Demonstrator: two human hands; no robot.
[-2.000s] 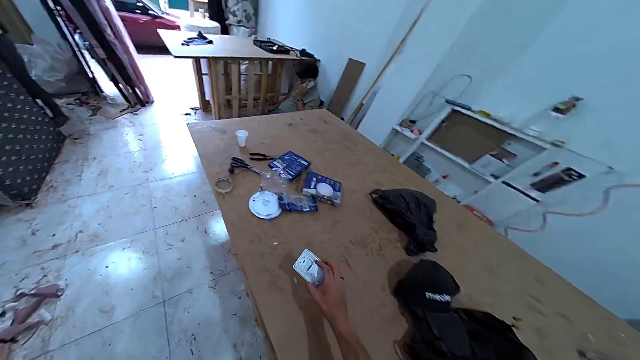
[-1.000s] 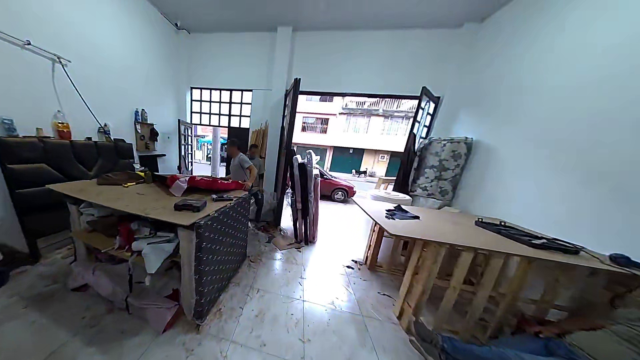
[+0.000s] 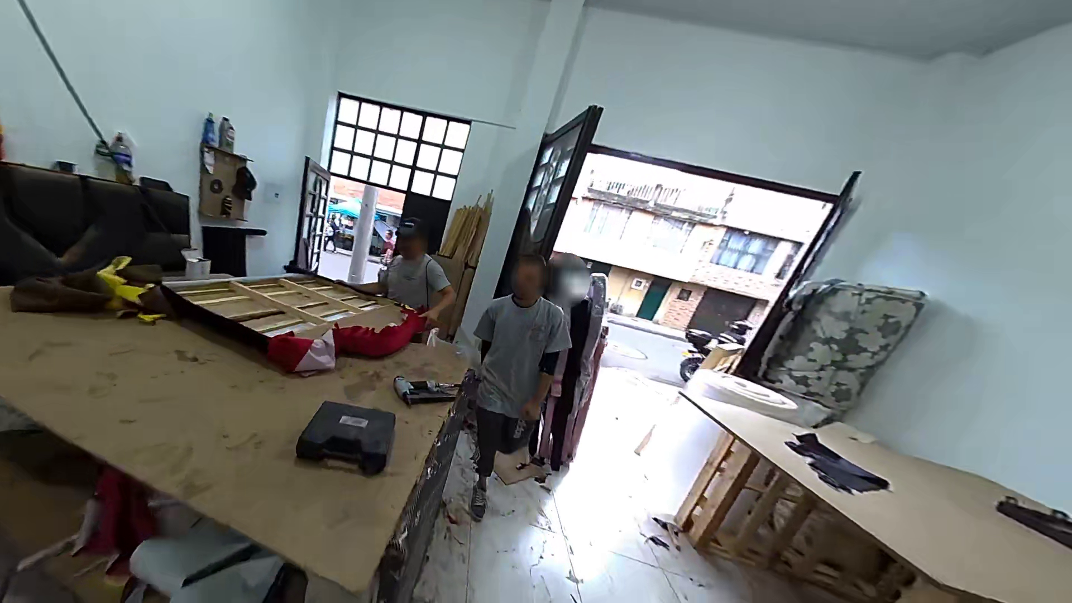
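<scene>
Neither of my hands shows in the head view now, so what they hold or touch is hidden. On the worktable (image 3: 209, 419) at the left lie a black plastic tool case (image 3: 346, 435) and, behind it, a pneumatic staple gun (image 3: 425, 390). A slatted wooden frame (image 3: 289, 301) with dark edging rests farther back, red fabric (image 3: 368, 337) along its near right corner. Brown and yellow cloth (image 3: 126, 285) is heaped at the table's left. One person (image 3: 410, 276) in a cap stands at the frame with a hand near the red fabric.
A second person (image 3: 521, 352) in a grey shirt is on the floor between the tables. At the right stands another table (image 3: 913, 536) on a slatted wooden base, with black cloth scraps (image 3: 837, 465). Scraps litter the tiled floor (image 3: 578, 536). A wrapped floral mattress (image 3: 846, 343) leans by the open doorway.
The view has swung from the brown table with small packets to the doorway and left worktable. My hand with a small white packet, seen two seconds ago, has left the view.
</scene>
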